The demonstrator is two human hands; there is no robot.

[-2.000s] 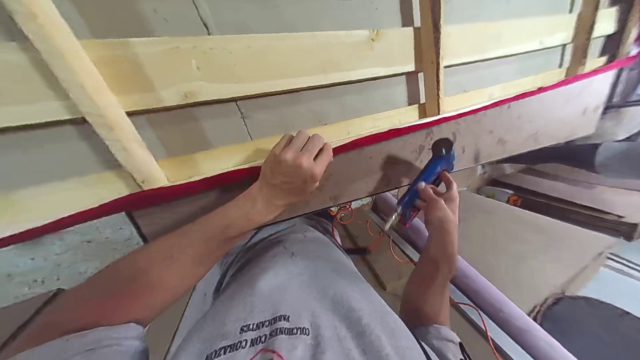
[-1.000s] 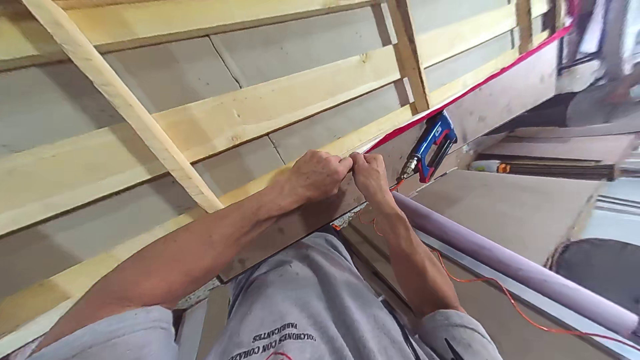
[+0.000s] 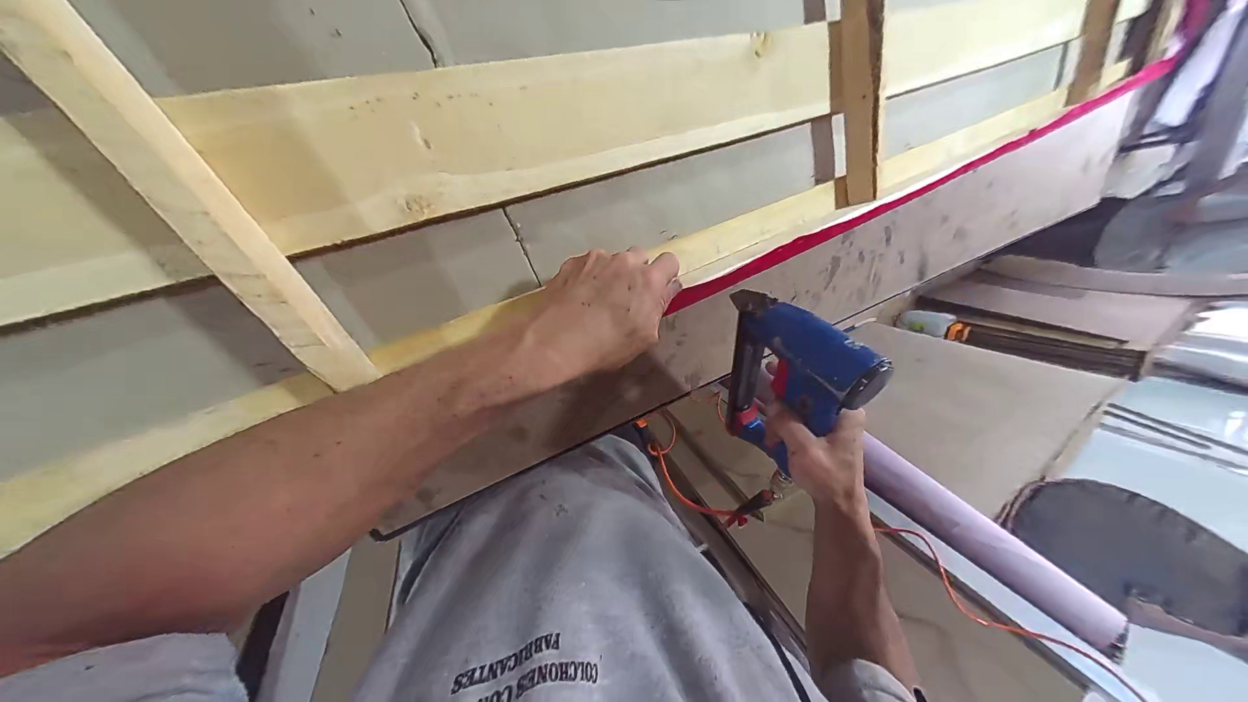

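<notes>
My right hand (image 3: 819, 450) is closed around the grip of a blue pneumatic staple gun (image 3: 814, 356), its nose close to the frame's side panel. An orange air hose (image 3: 678, 487) hangs below it. Knuckles up, my left hand (image 3: 619, 297) presses on the edge of the wooden slatted frame (image 3: 546, 117), its fingers curled over the red fabric strip (image 3: 829, 231); what the fingertips pinch is hidden. The strip runs along the frame's edge from my left hand to the upper right. Below it is the brownish side panel (image 3: 936, 234).
A pale purple roll or tube (image 3: 985, 536) lies diagonally at the right. Behind it are a large flat board (image 3: 994, 400), stacked sheets (image 3: 1043, 346) and a dark rounded piece (image 3: 1131, 551). A diagonal wooden brace (image 3: 185, 195) crosses the slats at the left.
One second ago both hands were together at the edge and the staple gun rested on the frame. My right hand has since taken hold of the gun and moved away from my left.
</notes>
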